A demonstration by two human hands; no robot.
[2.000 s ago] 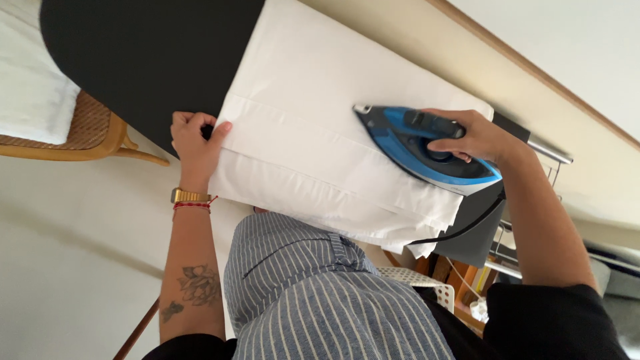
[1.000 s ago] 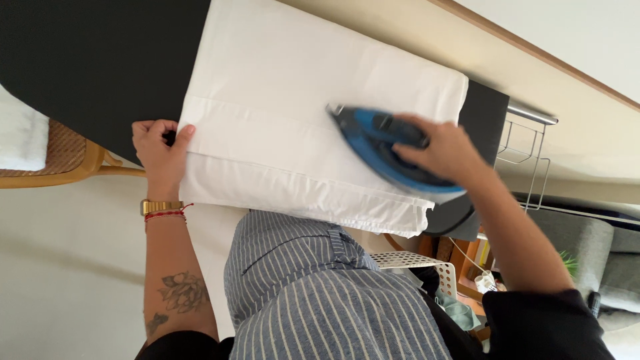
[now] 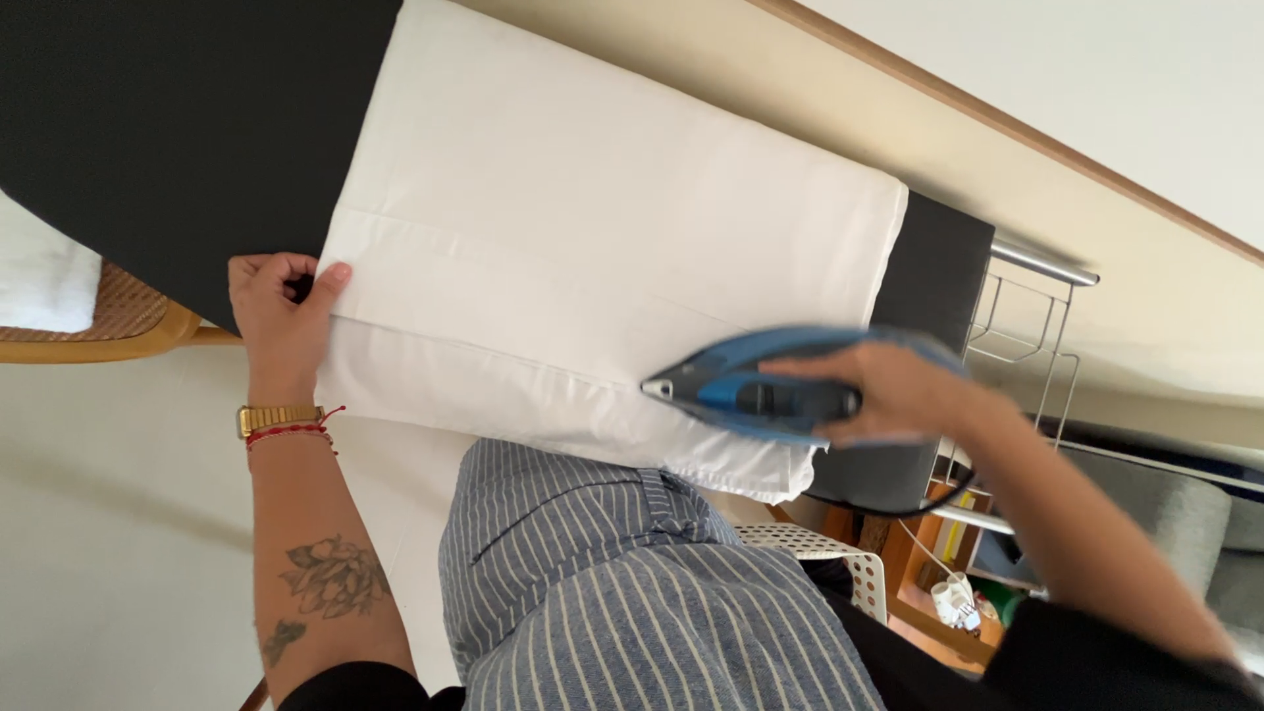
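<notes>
A folded white cloth [image 3: 592, 207] lies across the black ironing board [image 3: 178, 128], its lower edge hanging over the near side. My left hand [image 3: 286, 306] pinches the cloth's left edge, thumb on top. My right hand [image 3: 869, 395] grips the handle of a blue and black clothes iron [image 3: 731, 390], slightly blurred, whose tip points left. The iron rests over the lower right part of the cloth, near a long crease or seam. A dark cord [image 3: 918, 509] runs below the iron by the board's right end.
A wire rack [image 3: 1027, 316] adjoins the board's right end, and a wall [image 3: 987, 148] runs along the far side. At left, a cane-seated chair [image 3: 138, 306] holds a white cloth [image 3: 44, 267]. A perforated white basket [image 3: 859, 573] and a grey sofa [image 3: 1145, 513] are at lower right.
The iron, in my right hand, has moved toward the near edge of the cloth and now points more directly left. My left hand stays at the cloth's left edge.
</notes>
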